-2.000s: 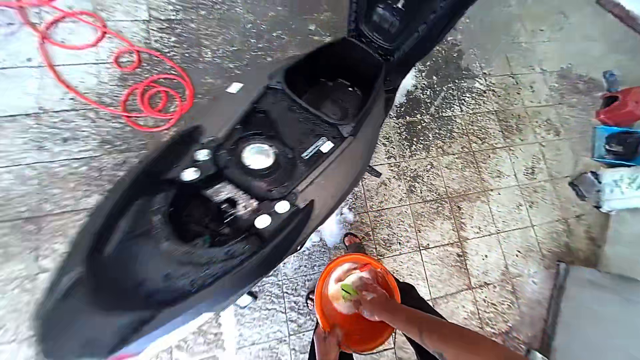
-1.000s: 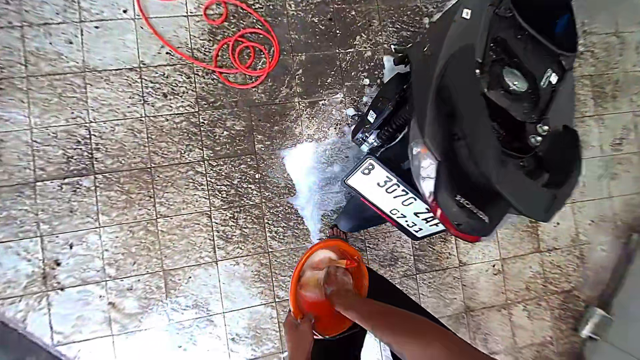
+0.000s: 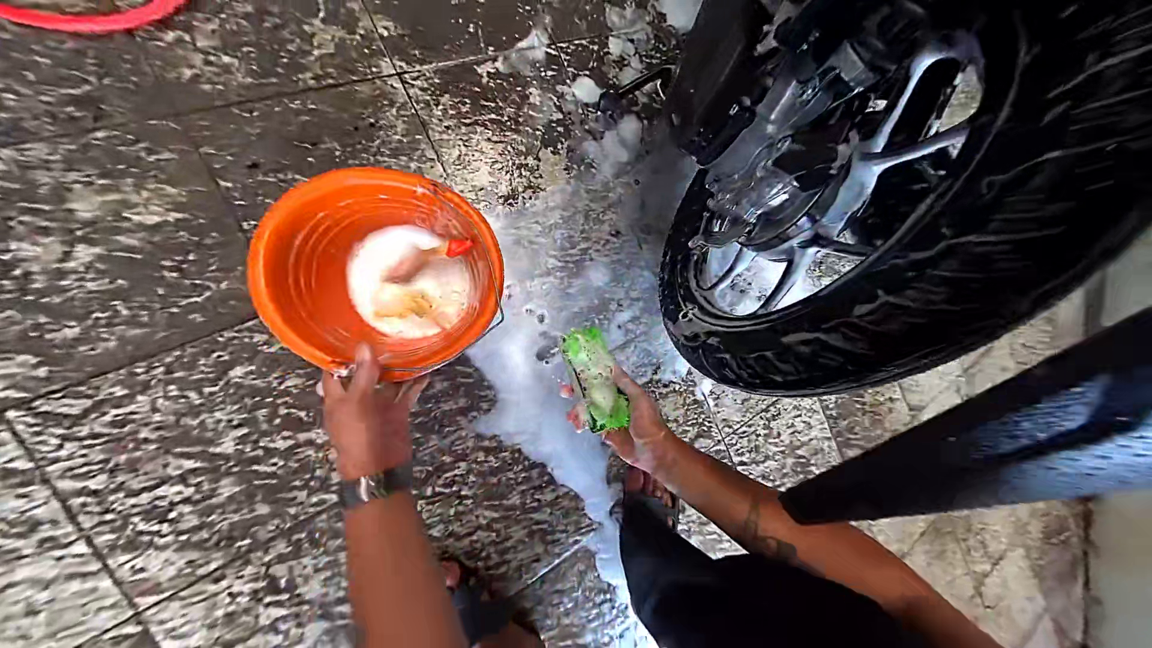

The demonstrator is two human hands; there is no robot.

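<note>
My left hand (image 3: 369, 414), with a watch on the wrist, grips the near rim of an orange plastic bucket (image 3: 301, 261). Foamy liquid (image 3: 405, 279) and a small orange-red item (image 3: 457, 247) show inside it. To the right, my right hand (image 3: 639, 418) holds a green scrub brush or sponge (image 3: 594, 380) with suds on it; its exact kind is unclear. Beyond that hand stands the motor scooter's wet black tyre (image 3: 810, 360), with a foam-streaked spoked rim (image 3: 855, 189).
White suds (image 3: 549, 396) spread over the tiled floor (image 3: 135, 387) between bucket and wheel. A black panel (image 3: 972, 441) juts in at the right, above my right forearm. Part of a red hose (image 3: 99, 16) lies at the top left. My feet are below.
My right hand has come out of the bucket and now holds the green item over the floor. The view has shifted much closer to the scooter's wheel.
</note>
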